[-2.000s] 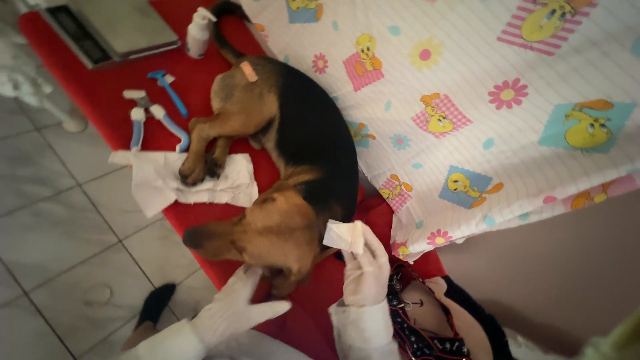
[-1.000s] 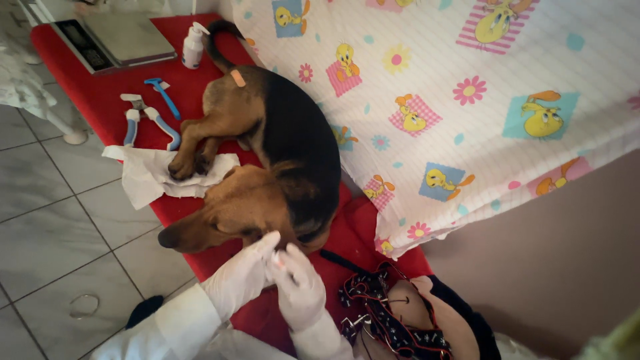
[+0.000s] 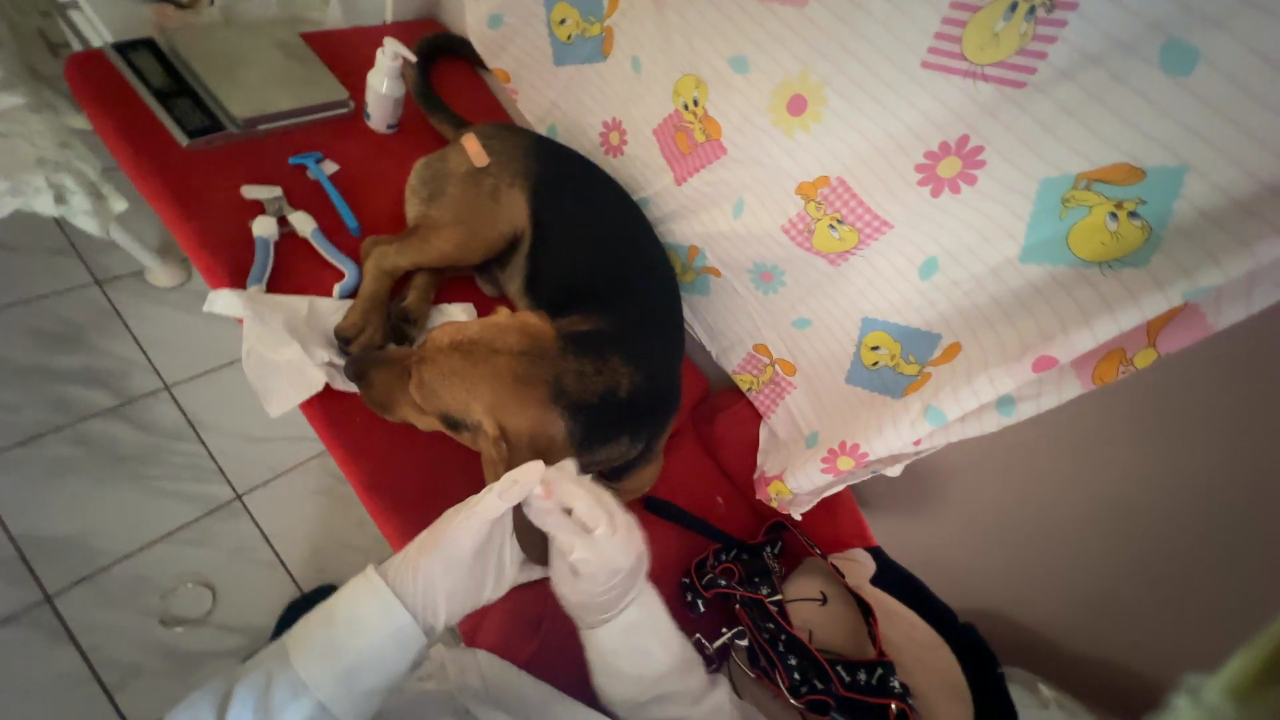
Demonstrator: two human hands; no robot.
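A black and tan dog [image 3: 600, 270] lies curled on a red-covered table [image 3: 160, 150], its muzzle by its front paws on a white cloth [image 3: 285, 350]. An orange-pink strip [image 3: 474, 150] is on its rump. My left hand [image 3: 470, 550], in a white glove, is at the dog's ear, thumb and fingers apart around the ear. My right hand [image 3: 590, 545], also gloved, has its fingertips bent together against my left fingers. A small whitish bit shows at those fingertips, too covered to identify. Whether the left fingers pinch the ear is hard to tell.
Nail clippers [image 3: 290, 235], a blue razor [image 3: 330, 195], a pump bottle [image 3: 385, 88] and a scale [image 3: 240, 75] lie beyond the dog. A cartoon-print sheet [image 3: 900, 300] hangs along the right. A black patterned harness [image 3: 770, 620] with red edging lies at lower right.
My right hand has moved left to meet my left hand at the dog's ear; the white square it held up earlier is mostly hidden. The dog's head has turned toward its paws.
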